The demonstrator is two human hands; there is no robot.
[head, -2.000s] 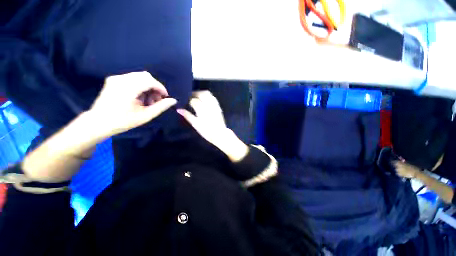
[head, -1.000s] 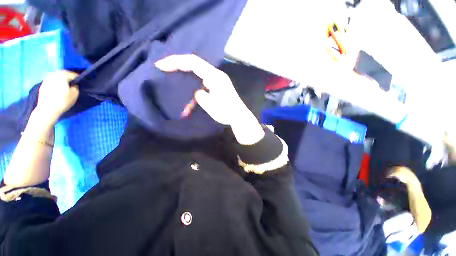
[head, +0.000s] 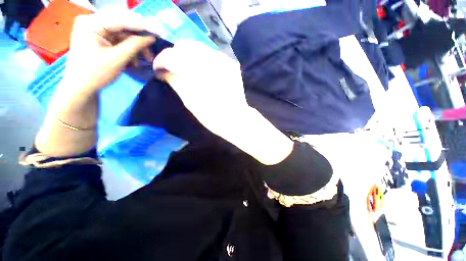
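Observation:
My left hand and my right hand are close together at the upper left, over the blue crate. Both hold a dark navy cloth piece by their fingertips. The cloth hangs down from the fingers toward my lap; its upper part is partly hidden by my hands. A large navy garment panel lies rumpled on the white table, with a small greyish patch on it. My right forearm crosses in front of its left edge.
A bright blue plastic crate is at left of my lap, with a red-orange box beyond it. The white sewing machine is at right. Orange-yellow scissors handles and a black phone lie near it.
The view has turned left. My right hand has moved over to my left hand, and both now hold cloth above the crate. The sewing machine has come into view at right.

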